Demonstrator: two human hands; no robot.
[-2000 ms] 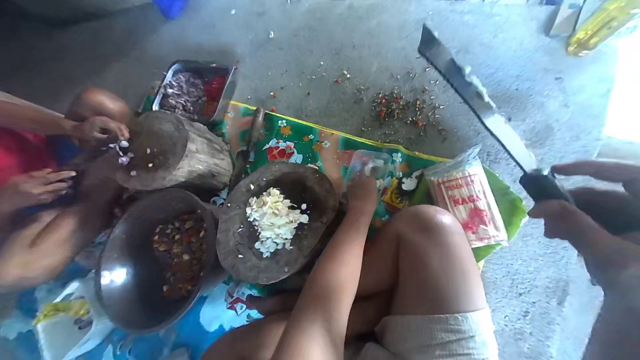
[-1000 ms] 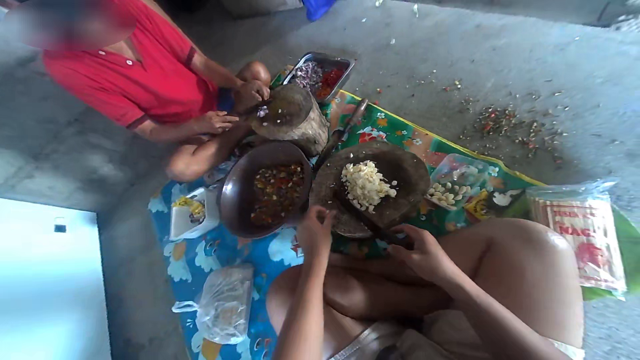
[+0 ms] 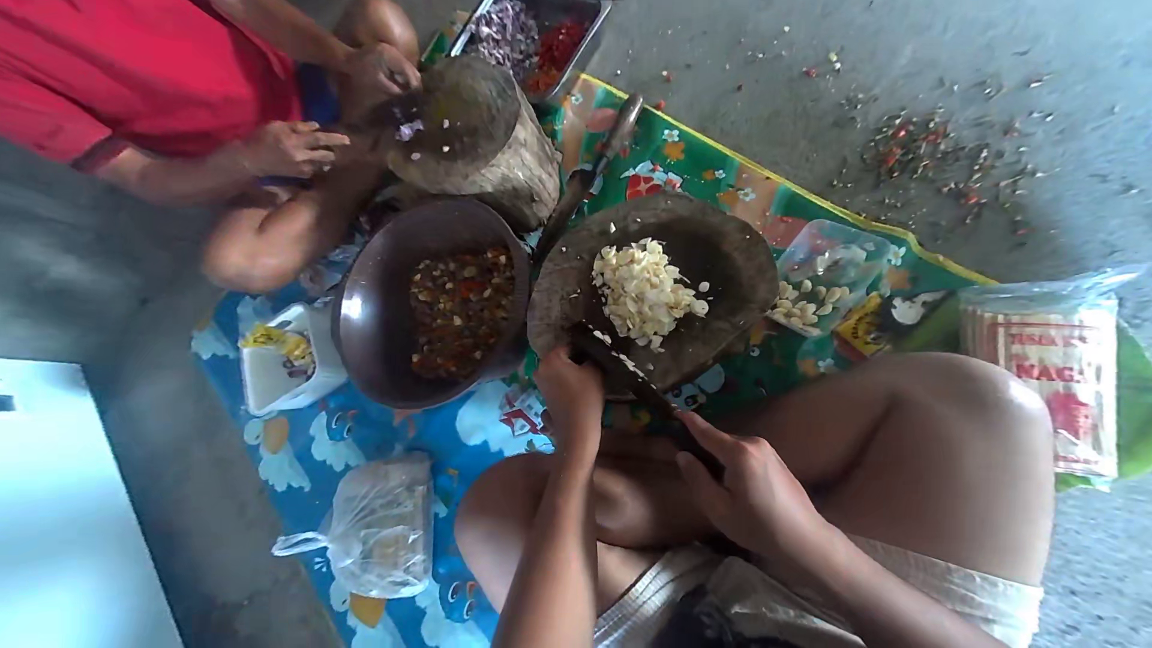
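Chopped garlic (image 3: 643, 290) lies heaped on a round wooden chopping block (image 3: 733, 261). My right hand (image 3: 751, 481) grips the handle of a large knife (image 3: 630, 373), whose dark blade lies along the block's near edge with pale bits of garlic on it. At the tip end of the blade is my left hand (image 3: 571, 387), its fingers curled; whether they pinch the blade or a small piece cannot be seen. A clear plastic container (image 3: 832, 256) right of the block holds whole peeled cloves (image 3: 804, 304).
Left of the block stands a dark pan (image 3: 369, 346) of chopped food. A person in a red shirt (image 3: 180, 76) sits at a log block (image 3: 531, 171), near a metal tray (image 3: 589, 40). Another knife (image 3: 594, 166) lies between the blocks. A plastic bag (image 3: 382, 526) and packaged wrappers (image 3: 1039, 378) flank my legs.
Two seconds ago my right hand held the knife raised at the right and my left hand was at the plastic container. Now both hands are at the block's near edge. The view has shifted.
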